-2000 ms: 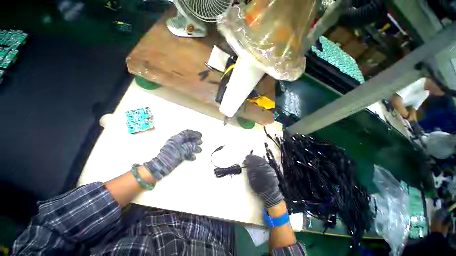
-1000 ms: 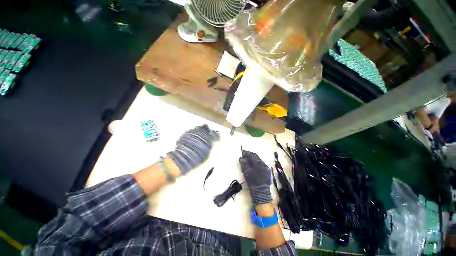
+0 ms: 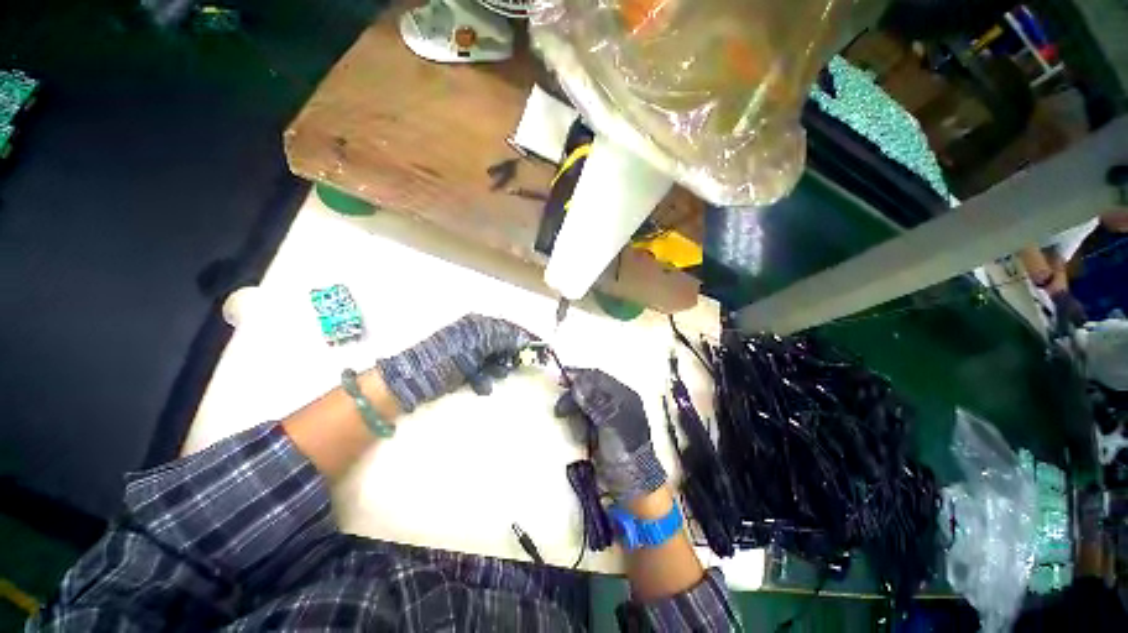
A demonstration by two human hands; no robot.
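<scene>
My left hand (image 3: 460,352), in a grey striped glove, holds a small pale-green piece (image 3: 534,356), probably a circuit board, at its fingertips. My right hand (image 3: 609,414), gloved, pinches the thin end of a black power cable at that piece. The cable's bundled part (image 3: 590,505) hangs below my right hand, and its plug end (image 3: 527,542) lies near the board's front edge. The dark tip (image 3: 563,309) below the white cone (image 3: 606,216) is just above my fingertips. More green circuit boards (image 3: 337,314) lie together at the left on the cream-white board.
A heap of black cables (image 3: 816,451) lies at the right, with a clear plastic bag (image 3: 990,495) beyond. A brown wooden board (image 3: 408,161) behind bears a fan base (image 3: 455,35) and a yellow-black tool (image 3: 567,186). A grey bar (image 3: 915,247) crosses the right. A person's arm (image 3: 1045,272) shows far right.
My hands have come together below the dark tip. My right hand has taken hold of the cable that lay on the white board. The group of green boards looks smaller than two seconds ago.
</scene>
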